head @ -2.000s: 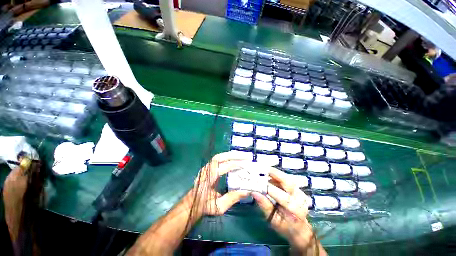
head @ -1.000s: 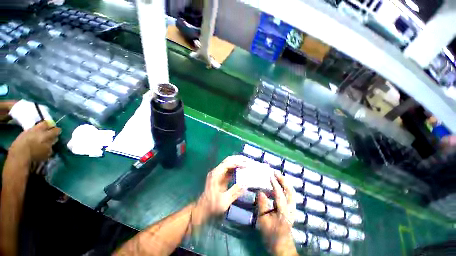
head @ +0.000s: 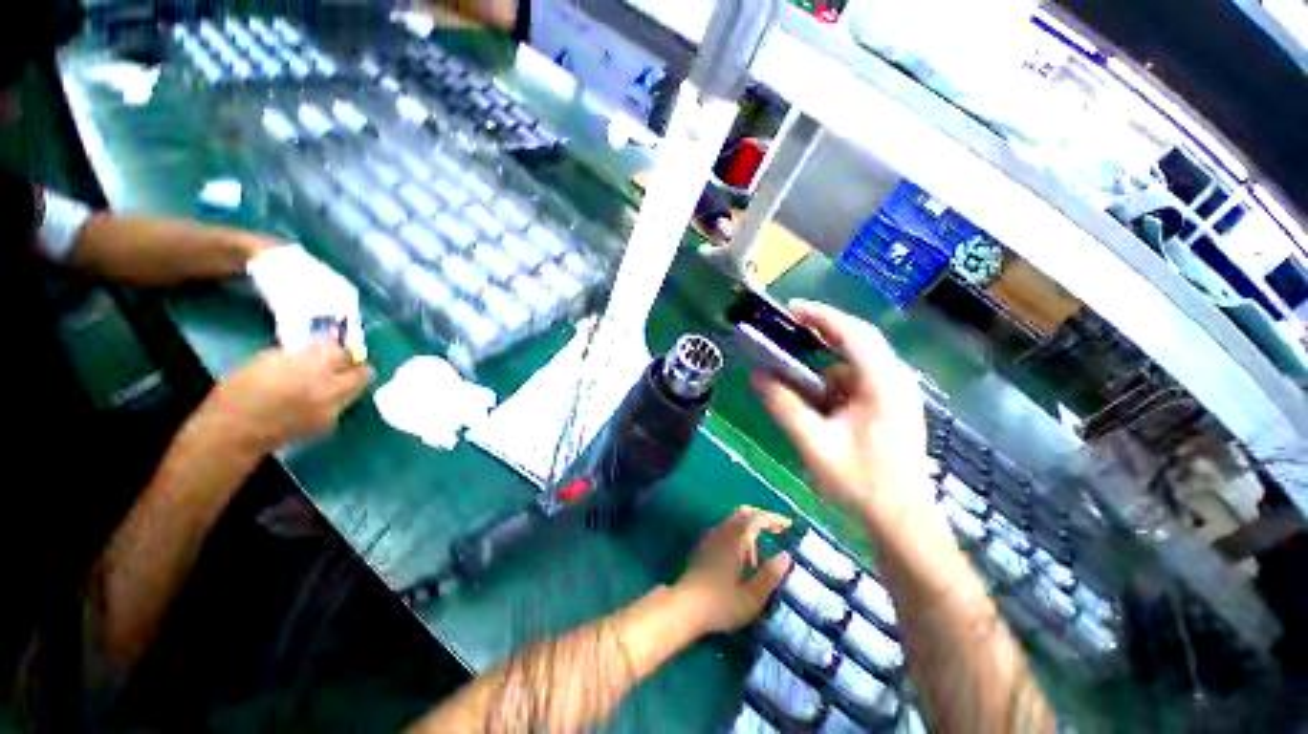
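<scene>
My right hand (head: 856,416) is raised beside the heat gun's nozzle and holds a small unit (head: 779,341) between thumb and fingers; its dark face and a pale edge show. My left hand (head: 732,571) is low at the upper left edge of the clear blister tray of white units (head: 808,638), thumb and fingers apart, with nothing visible in it. The black heat gun (head: 646,437) stands left of my hands with its metal nozzle up. My right forearm covers part of the tray.
A neighbouring worker's hands (head: 287,394) hold a white item at the left. A white cloth (head: 428,402), a white shelf post (head: 667,215) and covered trays (head: 430,237) are beyond. Another filled tray (head: 1026,552) lies right of my right forearm.
The view has swung left. My hands have parted: the right has risen with the unit towards the heat gun's nozzle, and the left has let go and lowered to the tray edge.
</scene>
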